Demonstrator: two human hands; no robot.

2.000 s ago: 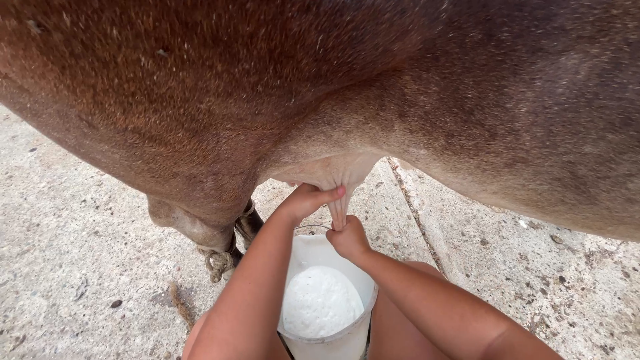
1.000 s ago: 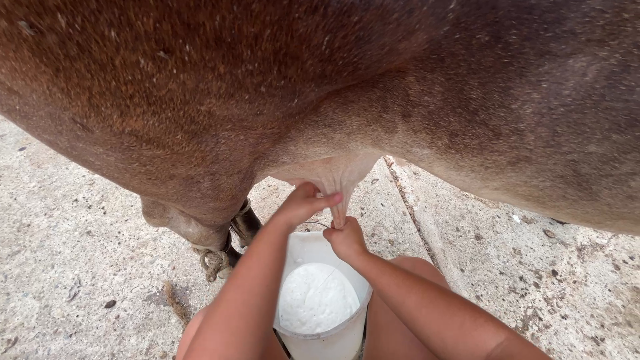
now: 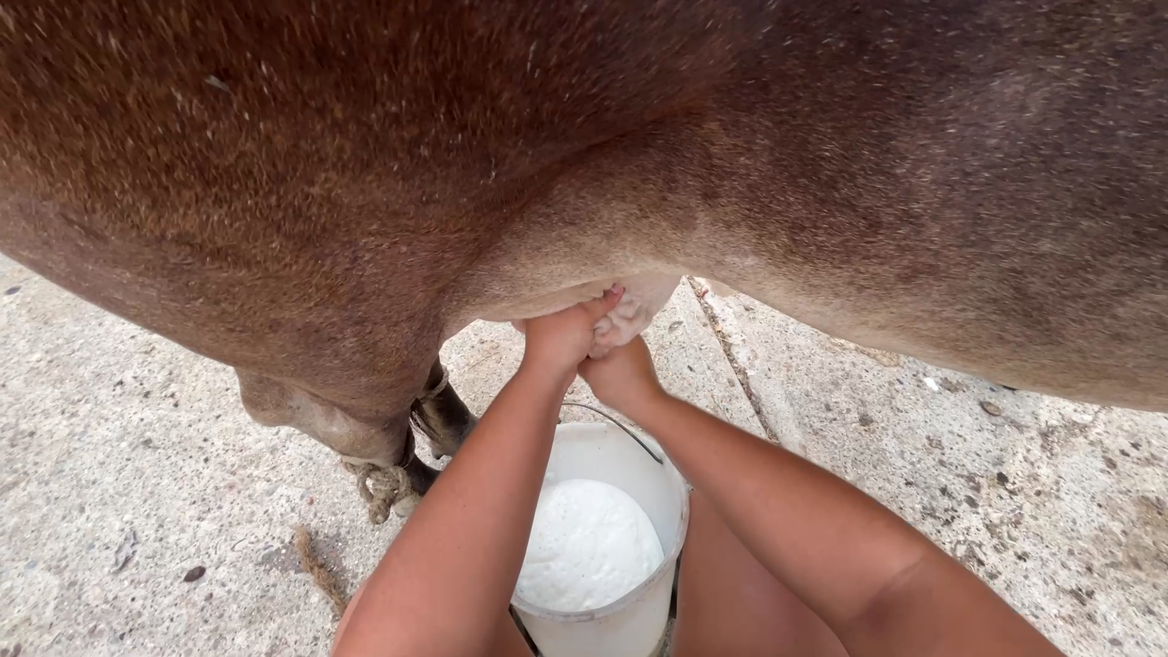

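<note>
A brown cow (image 3: 365, 182) stands across the view with its pale, wrinkled udder (image 3: 639, 315) low at the centre. My left hand (image 3: 561, 336) grips the near side of the udder, thumb raised against the skin. Just below and to its right, my right hand (image 3: 623, 374) is closed at the udder's lower end, where the teat is hidden. The hands touch or nearly touch. Beneath them a white plastic bucket (image 3: 652, 452) with a wire handle stands between the person's legs, holding frothy white milk (image 3: 593, 547).
The cow's legs (image 3: 443, 415) are left of the bucket, with a rope (image 3: 379, 484) tied around them. A frayed rope end (image 3: 318, 570) lies on the rough concrete floor (image 3: 182, 474). A joint runs through the floor right of the bucket.
Both hands have moved up against the udder. Earlier they held a teat stretched downward; now the udder skin is bunched up between them and the teat is out of sight.
</note>
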